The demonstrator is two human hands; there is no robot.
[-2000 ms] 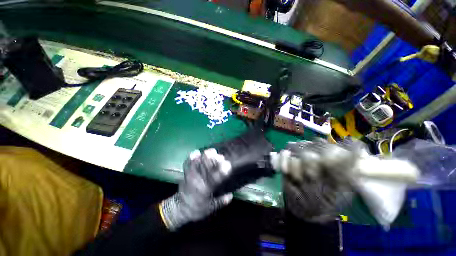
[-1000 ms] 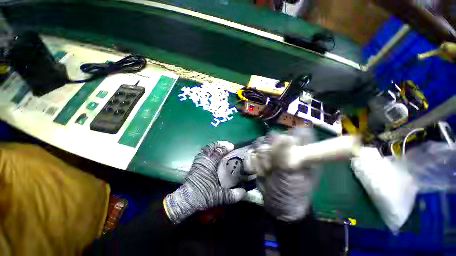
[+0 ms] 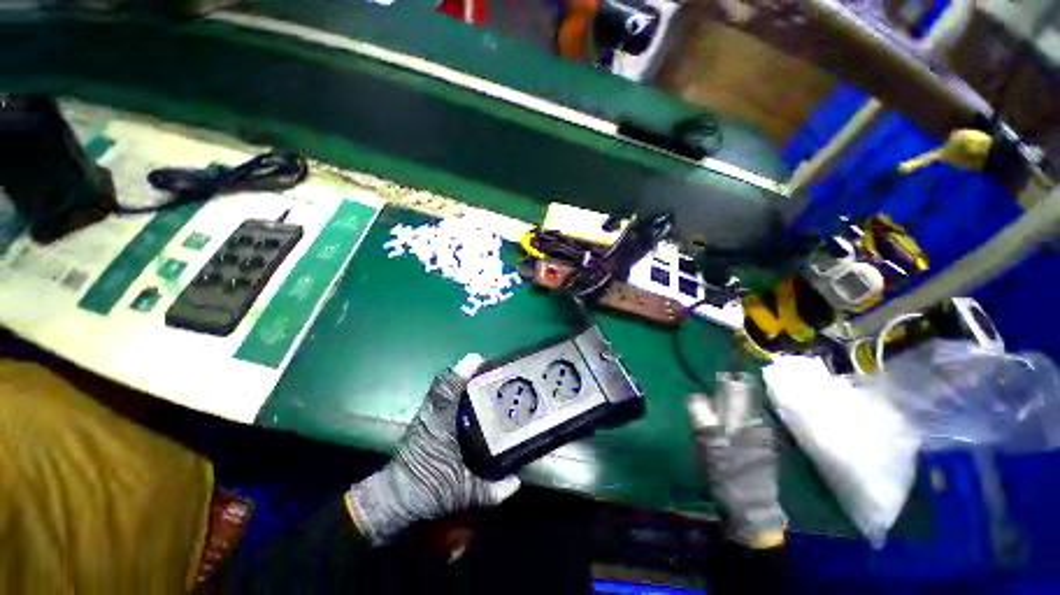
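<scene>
A black power socket unit [image 3: 546, 401] with a grey face and two round outlets lies tilted in my left hand [image 3: 424, 465], face up, above the green bench's front part. My gloved left fingers and thumb grip its left end. A black cable runs from behind the unit toward the back. My right hand [image 3: 739, 459], gloved and slightly blurred, is apart from the unit to its right, fingers extended, with nothing visible in it. The white stick-like tool is not visible. Small white plastic pieces [image 3: 456, 262] lie in a loose pile behind the unit.
A printed packaging sheet [image 3: 308, 285] covers the left bench, bearing a black tower socket [image 3: 52, 174] and coiled cord. A brown power strip [image 3: 637, 301] and white multi-outlet strip [image 3: 680, 279] sit at the back. A bulging plastic bag [image 3: 854, 447] is right. A person's yellow-brown clothing shows lower left.
The white stick-like tool has left my right hand, which has moved away to the right and opened. My left hand still holds the unit, now showing its two-outlet face upward.
</scene>
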